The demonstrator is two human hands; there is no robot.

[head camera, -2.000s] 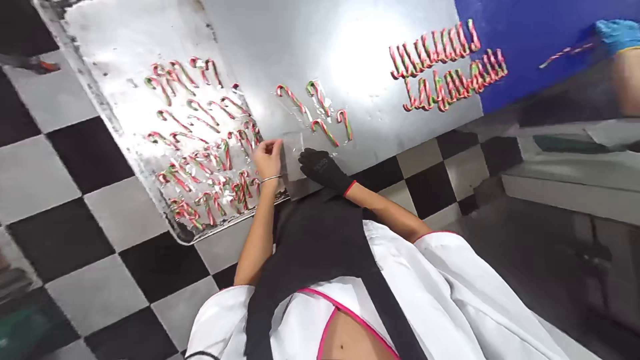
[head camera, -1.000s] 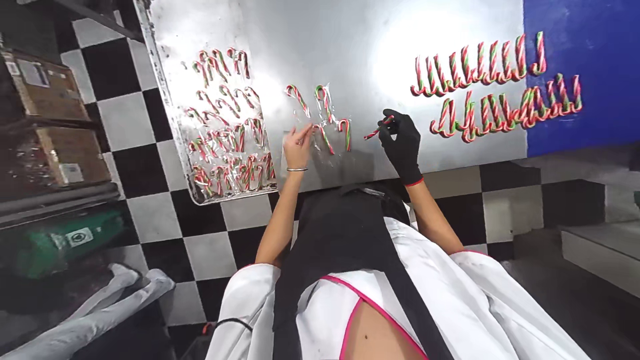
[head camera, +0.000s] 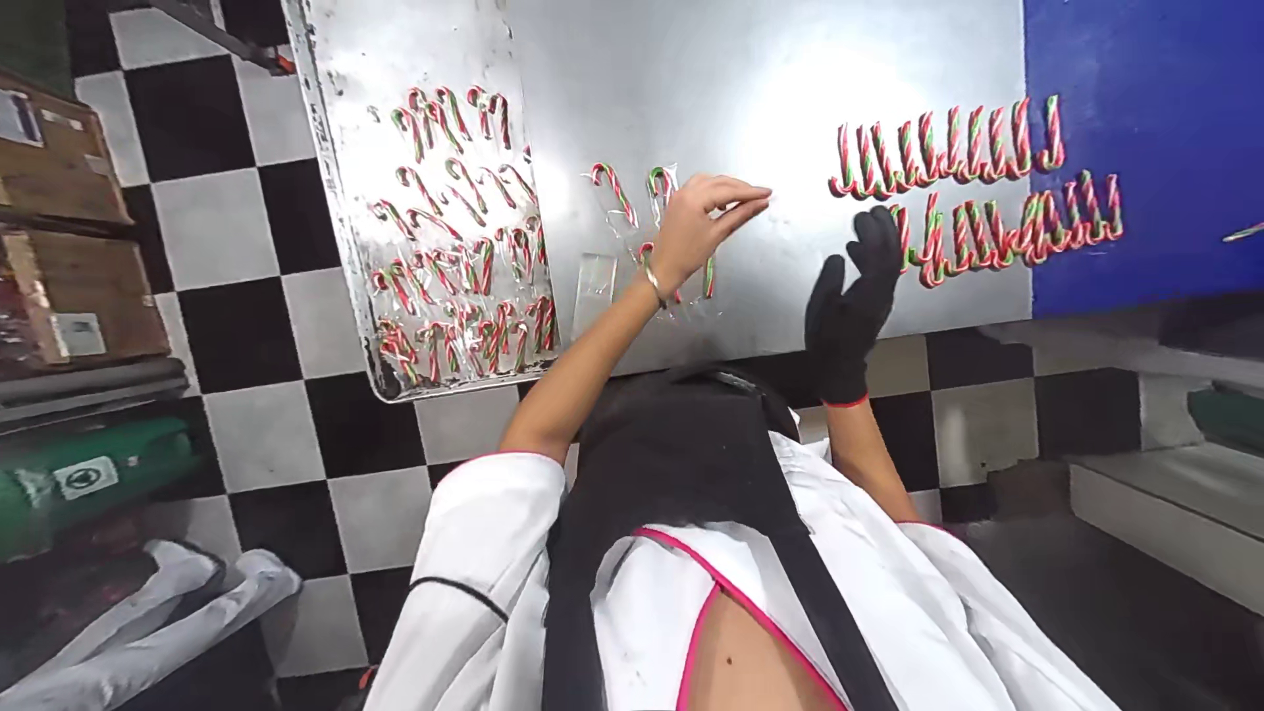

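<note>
My bare left hand (head camera: 701,222) is over the metal table, above a small group of candy canes in clear wrappers; its fingertips point right and pinch together, and whether anything thin is between them cannot be told. Black-gloved, my right hand (head camera: 854,286) has its fingers apart at the left end of the lower row of unwrapped candy canes (head camera: 978,237). An upper row of candy canes (head camera: 948,148) lies beyond it. One wrapped candy cane (head camera: 614,193) rests left of my left hand. A clear plastic wrapper (head camera: 595,276) lies flat near the table's front edge.
A metal tray (head camera: 395,397) at the left holds rows of wrapped candy canes. The metal table (head camera: 760,331) meets a blue surface (head camera: 1136,267) at the right. Cardboard boxes (head camera: 89,296), a green bin (head camera: 109,474) and a person's white-clad legs (head camera: 188,602) are at the far left.
My left hand has moved right, across the small group of wrapped candy canes. My right hand, which held a candy cane one second ago, has moved right to the lower row, its fingers now apart.
</note>
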